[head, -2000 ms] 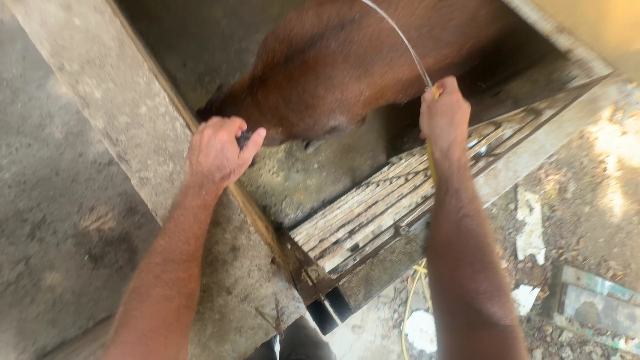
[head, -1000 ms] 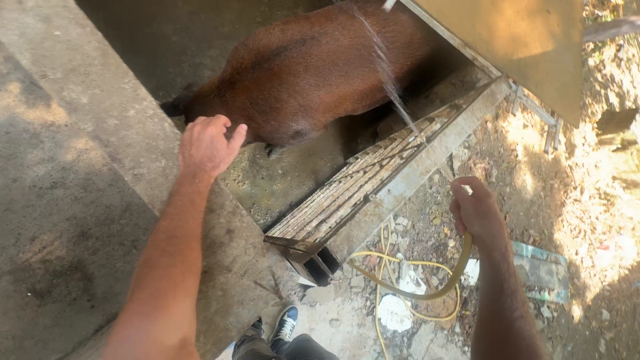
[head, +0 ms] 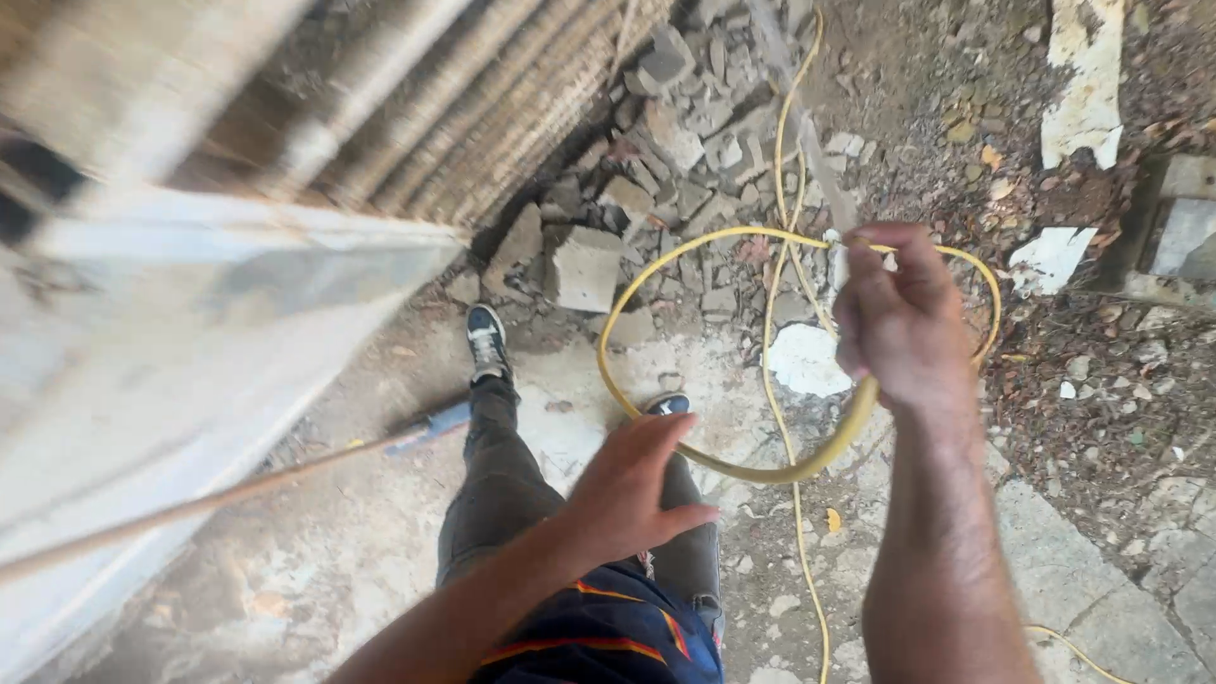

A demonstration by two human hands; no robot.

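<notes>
My right hand (head: 898, 313) is closed around the end of a yellow hose (head: 822, 454), and a stream of water (head: 825, 171) leaves it toward the top of the view. From that hand the hose curves down and left, then loops over the ground. My left hand (head: 632, 489), with fingers apart, is just below the left part of the loop and holds nothing. Whether its fingertips touch the hose I cannot tell. The animal is out of view.
Broken concrete rubble (head: 584, 266) lies beside the slatted panel (head: 513, 104). A pale wall (head: 190, 323) stands at left, with a long wooden handle (head: 228, 494) near my feet. White scraps (head: 1050, 261) and leaves litter the right side.
The view has swung down and right, away from the brown animal in the pen. My left hand has left the pen's edge and is now in front of my legs.
</notes>
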